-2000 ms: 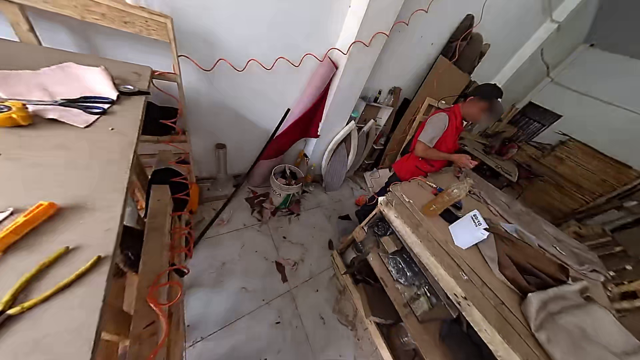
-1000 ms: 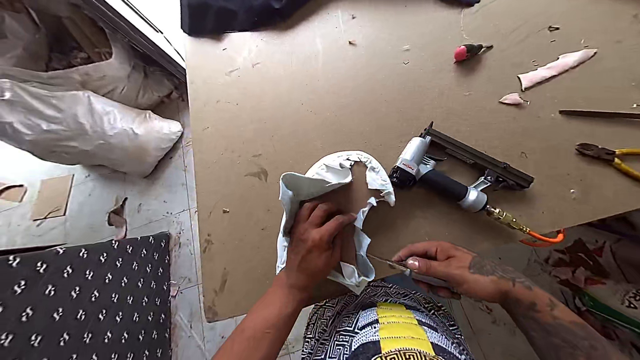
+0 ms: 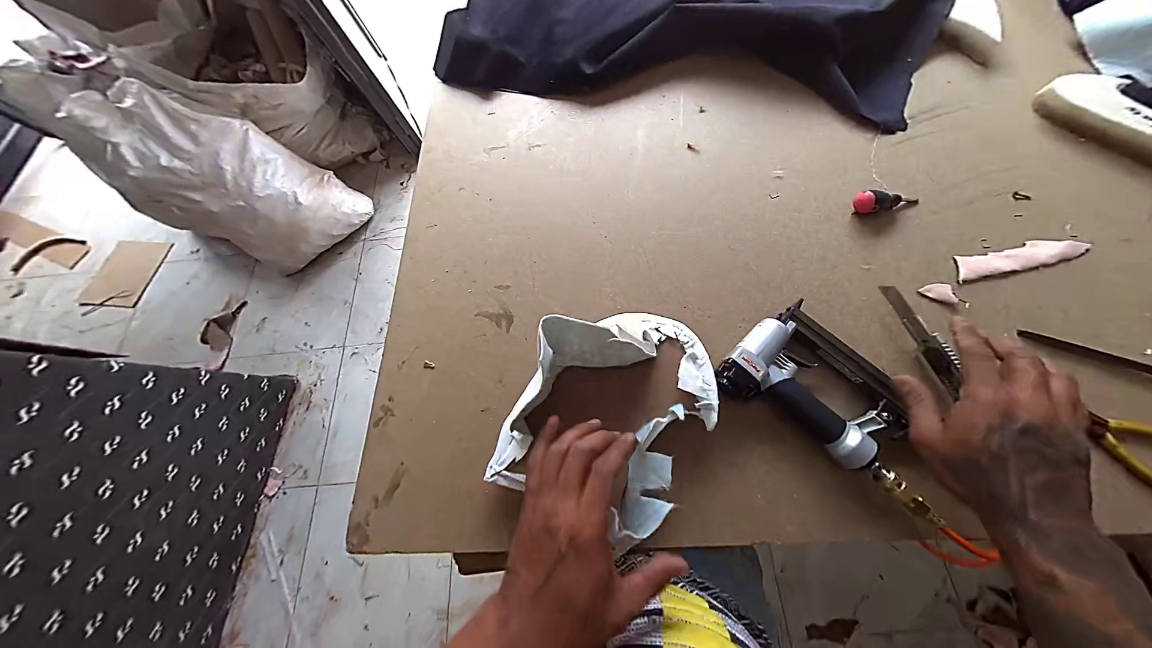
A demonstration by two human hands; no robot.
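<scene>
My left hand (image 3: 576, 504) rests with spread fingers on the near side of a small panel (image 3: 598, 396), brown in the middle and edged with folded white fabric (image 3: 576, 342). Beside the panel lies a pneumatic staple gun (image 3: 801, 396) with an orange hose (image 3: 967, 544). Over to the right, my right hand (image 3: 1008, 423) is at the black handle of a knife-like tool with a flat metal blade (image 3: 904, 310); whether the fingers grip it cannot be told. Yellow-handled pliers (image 3: 1116, 436) lie partly hidden behind that hand.
Dark fabric (image 3: 684, 45) covers the table's far edge. A red-and-black screwdriver-like tool (image 3: 877, 202), pink scraps (image 3: 1021, 261), a thin dark bar (image 3: 1080, 349) and white-topped pieces (image 3: 1098, 112) lie rightward. Floor at left holds a stuffed sack (image 3: 216, 175) and a patterned dark panel (image 3: 126, 495).
The view has swung from the room to the table. My right hand, with the tool at the panel's near edge one second ago, has moved right, past the staple gun. My left hand has shifted toward me.
</scene>
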